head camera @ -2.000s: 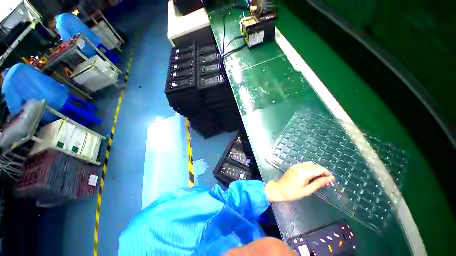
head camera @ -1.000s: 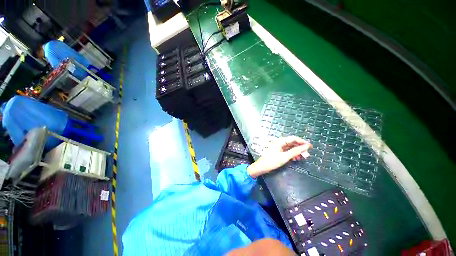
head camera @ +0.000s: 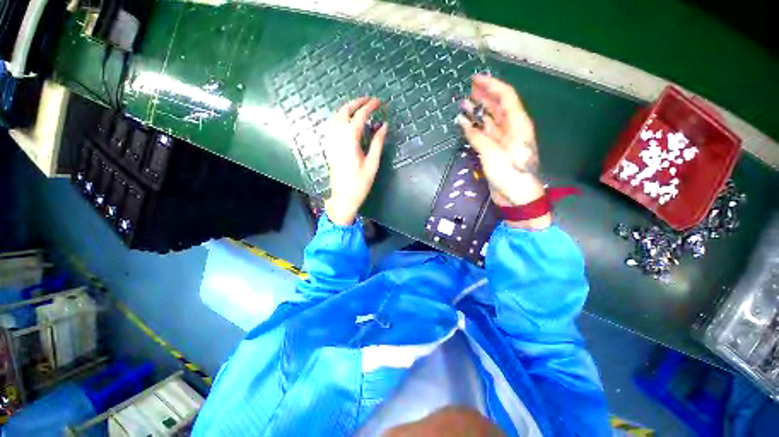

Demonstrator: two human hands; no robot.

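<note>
My left hand (head camera: 352, 160) is over the near edge of the clear blister tray (head camera: 329, 94), thumb and fingers curled. A small dark spot shows between its fingertips; I cannot tell if it is a held part. My right hand (head camera: 506, 147), with a red wristband, is raised beside the tray's right end and holds a small shiny metal part (head camera: 477, 114) at its fingertips. A black housing (head camera: 453, 201) with small white marks and a white square lies on the bench between my hands, partly hidden by my right hand and sleeve.
A red bin (head camera: 717, 136) of small white parts stands at the right. Loose metal parts (head camera: 662, 252) lie beside it. A clear compartment tray (head camera: 756, 316) is at the right bench edge. Black carrier trays (head camera: 128, 175) are stacked left, beyond the bench edge.
The view has swung to the right, bringing in the red bin and metal parts. My right hand has come into view with a small metal part. My left hand is still by the blister tray.
</note>
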